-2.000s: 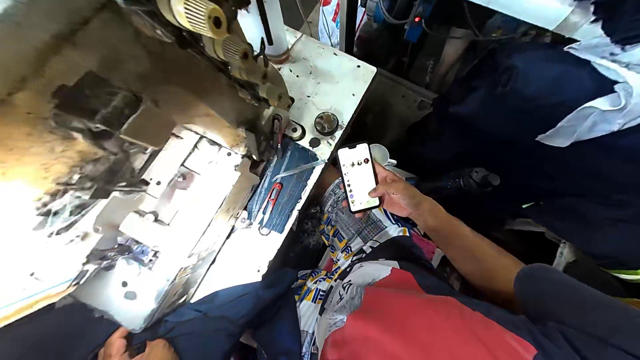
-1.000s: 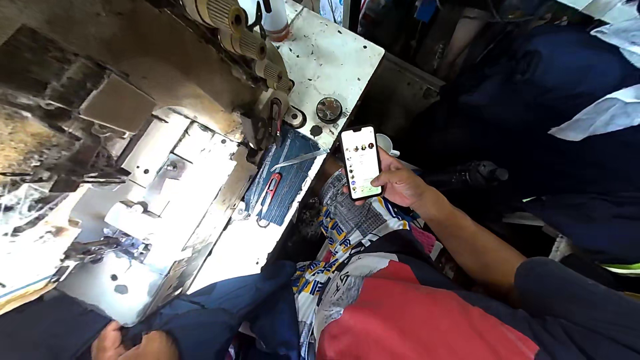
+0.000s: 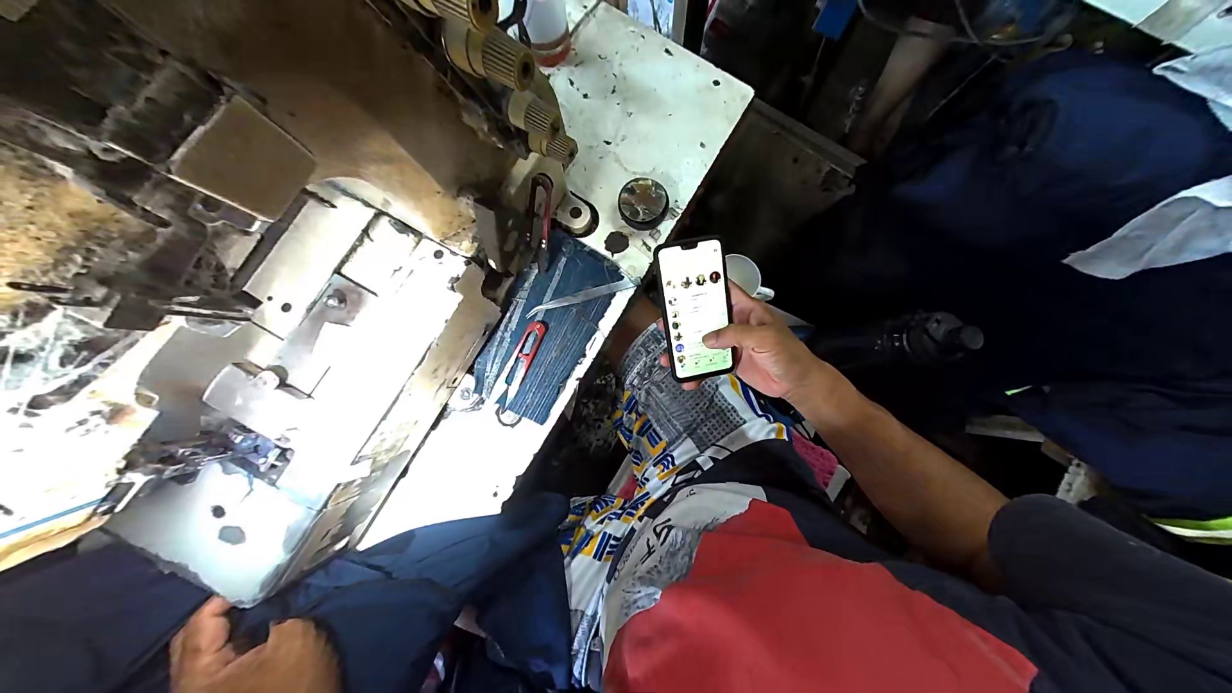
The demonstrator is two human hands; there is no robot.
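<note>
My right hand [image 3: 765,342] holds a smartphone [image 3: 695,308] with a lit screen, the thumb lying on its lower part. At the bottom left, my left hand [image 3: 252,654] rests on dark navy fabric [image 3: 414,577] by the front corner of an industrial sewing machine [image 3: 356,327]; whether its fingers grip the fabric cannot be told. Between the machine and the phone, red-handled thread snips [image 3: 525,356] and metal tweezers [image 3: 582,298] lie on a blue denim piece [image 3: 563,337] on the white table [image 3: 664,106].
Thread tension knobs [image 3: 491,58] line the machine's upper side. A round dark knob or cap [image 3: 643,202] sits on the table. A white cup [image 3: 743,274] is behind the phone. Dark navy cloth [image 3: 1078,192] is piled at the right, with a white cloth piece [image 3: 1165,231] on it.
The right thumb has moved over the lower part of the phone screen, and the screen's lower part has turned greenish. The left hand stays at the fabric.
</note>
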